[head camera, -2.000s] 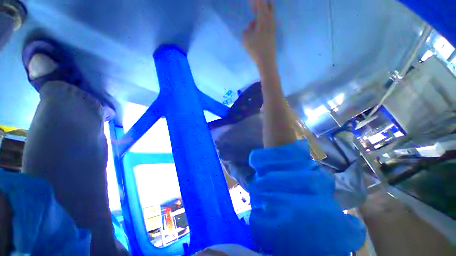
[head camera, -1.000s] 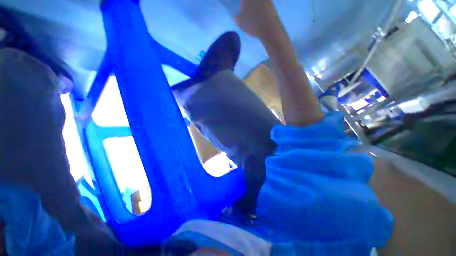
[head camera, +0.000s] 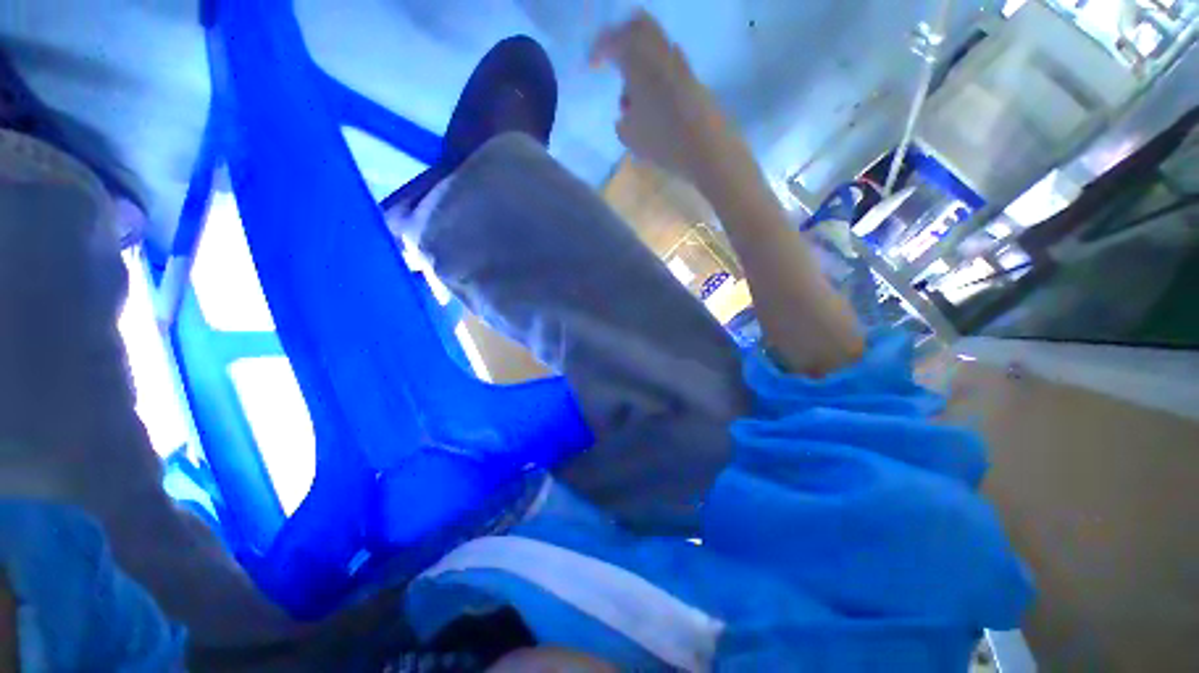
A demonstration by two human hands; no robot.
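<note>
My right hand [head camera: 658, 105] is at the top centre, at the end of a bare forearm and a rolled blue sleeve. It is blurred, its fingers look apart and I see nothing in it. A bright blue plastic stool [head camera: 355, 329] stands between two grey-trousered legs, one [head camera: 565, 289] to its right. The hand is beyond that leg and does not touch the stool. A blue sleeve [head camera: 79, 579] shows at the lower left; no left hand can be made out. A small skin-coloured patch at the bottom edge is unclear.
A dark shoe [head camera: 506, 99] rests on the pale blue floor [head camera: 815, 66]. A brown carton [head camera: 644, 204] is behind the forearm. A green-topped bench [head camera: 1104, 289] and metal framing are at the right. A large brown surface [head camera: 1104, 500], unclear, fills the lower right.
The view has shifted, and the stool lies further left and shows more of its lower part. The right leg and shoe show more fully. My right hand shows whole, lower than before.
</note>
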